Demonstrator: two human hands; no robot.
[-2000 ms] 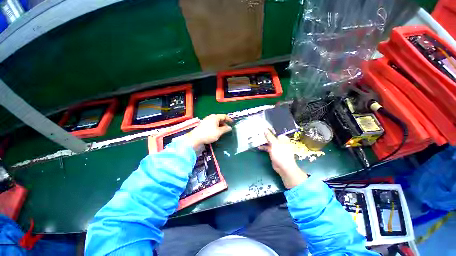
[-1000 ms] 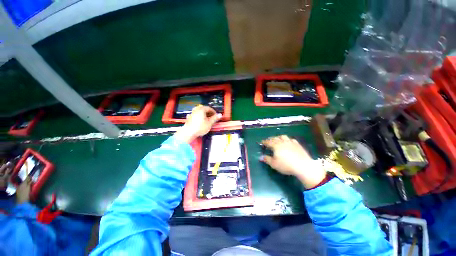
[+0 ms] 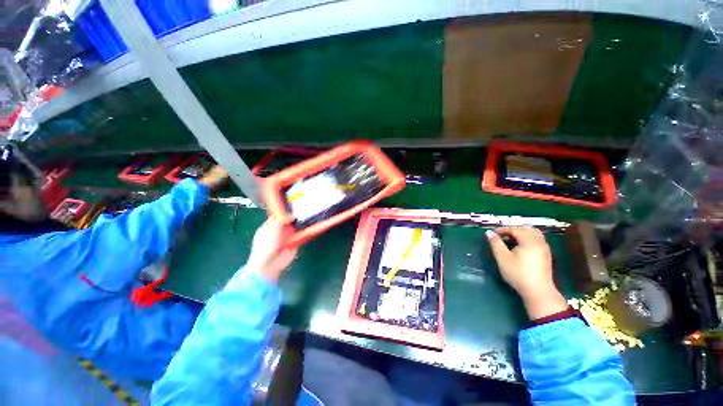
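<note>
My left hand grips the lower left corner of a red-framed open-back tablet, lifted and tilted above the bench and slightly blurred. Another open-back tablet with a yellow-orange strip over its white battery lies in a pinkish-red frame on the bench, between my hands. My right hand rests over the bench to the right of that tablet, fingers curled. Whether a small part is between its fingertips cannot be told.
Another framed tablet lies on the rear lane at right. A brown block, yellow bits and a round tin are at right. Clear plastic hangs at upper right. A person in a blue smock reaches in at left beside a grey post.
My left hand has moved left and now holds a framed tablet up from the rear lane. The view has turned left. The tablet between my hands stays on the bench.
</note>
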